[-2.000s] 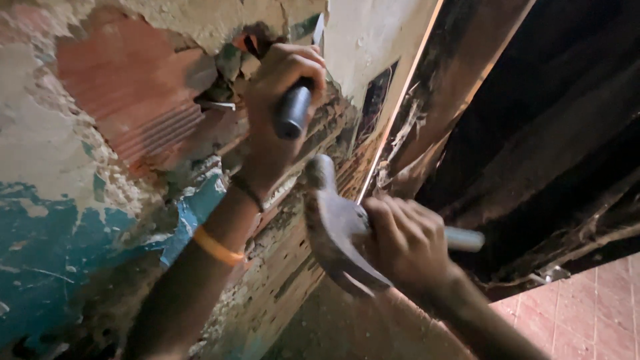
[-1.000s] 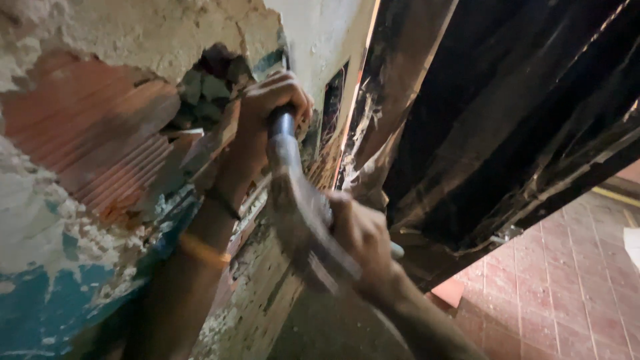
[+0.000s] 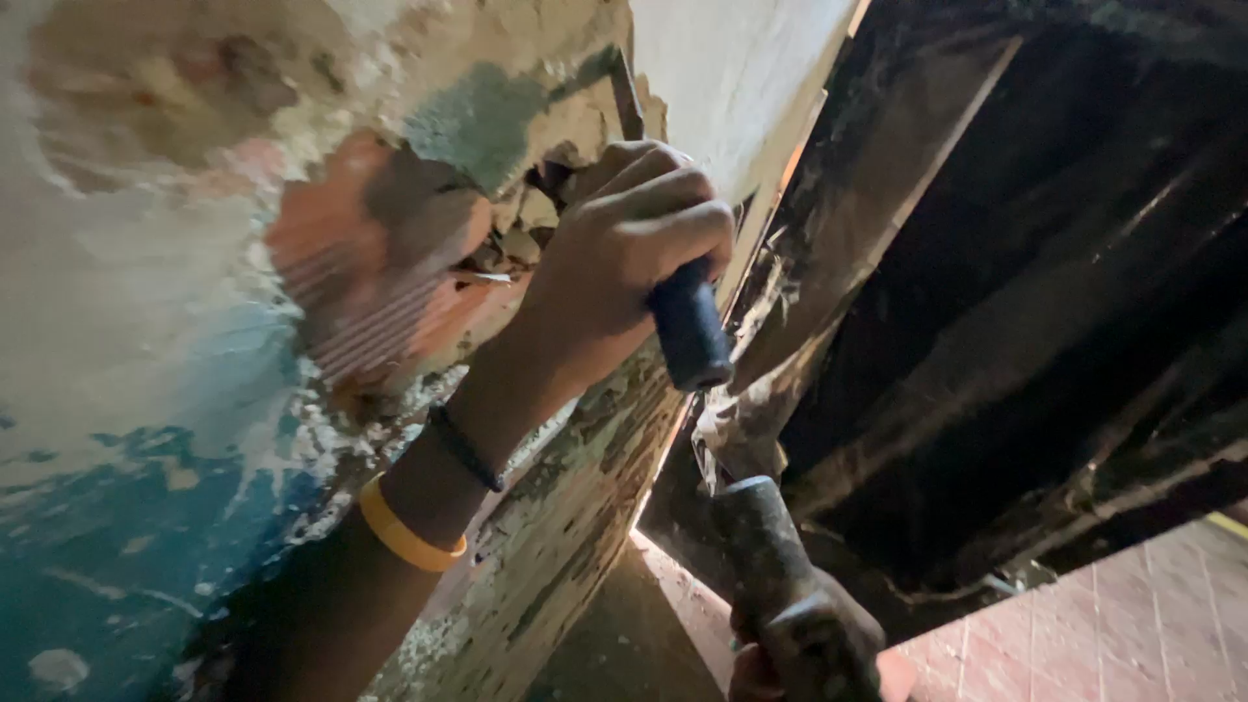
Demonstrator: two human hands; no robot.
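Observation:
My left hand [image 3: 643, 219] grips a chisel by its dark handle [image 3: 690, 327], whose butt points down toward the lower right. The chisel's metal blade [image 3: 627, 97] reaches up from the fist, its tip at the edge of the broken plaster. Below and to the right, my right hand [image 3: 819, 634] is closed on a claw hammer, largely hidden behind the hammer's head [image 3: 765, 536]. The hammer's striking face is apart from the chisel handle. Left of my left hand, ribbed red hollow brick [image 3: 370, 283] shows through the plaster.
Cracked plaster with worn teal paint [image 3: 117, 526] covers the wall at left. A dark hole [image 3: 551, 180] with rubble lies just behind my left hand. On the right stands a dark, worn wooden door or panel [image 3: 994, 292], with reddish floor tiles [image 3: 1092, 604] below it.
The hammer, over the chisel's butt one second ago, is now lower and clear of it. My left hand keeps its hold on the chisel. The view has shifted.

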